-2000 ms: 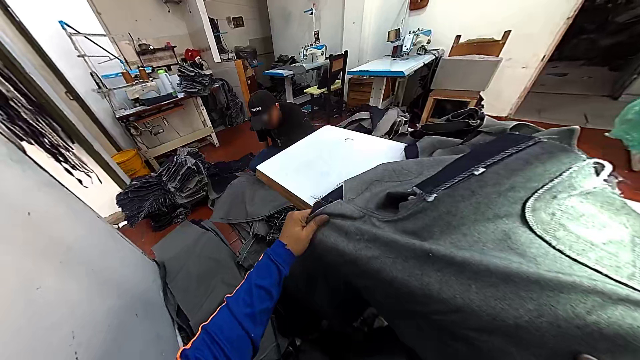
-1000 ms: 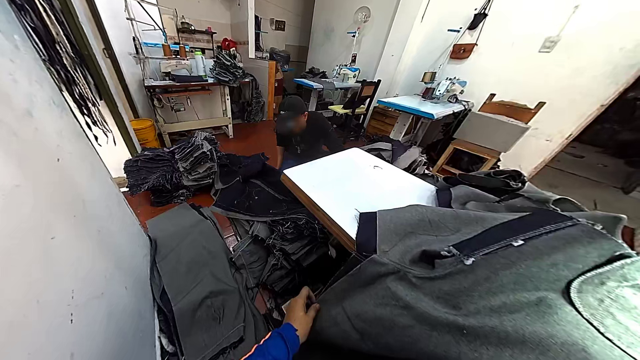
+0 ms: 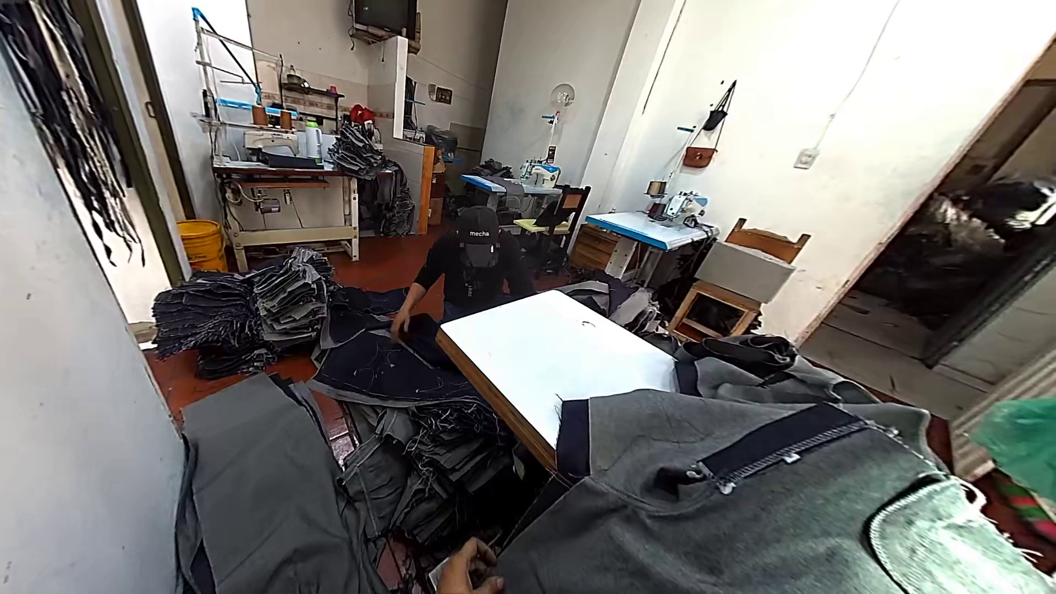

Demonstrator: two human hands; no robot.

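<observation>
My left hand (image 3: 470, 569) is at the bottom edge, its fingers bent beside the left edge of a grey denim garment piece (image 3: 660, 528). Whether the fingers pinch the cloth is not clear. The piece lies wrong side up over the near end of a white-topped table (image 3: 569, 346), with a dark navy strip (image 3: 784, 445) and a stitched, rounded pocket panel (image 3: 949, 536) on it. A pale edge of something small shows next to the hand, too little to name. My right hand is out of view.
A person in a black cap (image 3: 478, 239) crouches behind the table, one hand on dark cloth pieces (image 3: 384, 363). Grey cut panels (image 3: 264, 487) and bundled denim (image 3: 247, 305) lie on the floor at left. Sewing machines (image 3: 685, 206) stand behind, near a chair holding a grey box (image 3: 747, 268).
My left hand has gone from the table's near corner down along the garment's left edge. The crouching person's arm now reaches to the cloth on the floor. The view has turned somewhat.
</observation>
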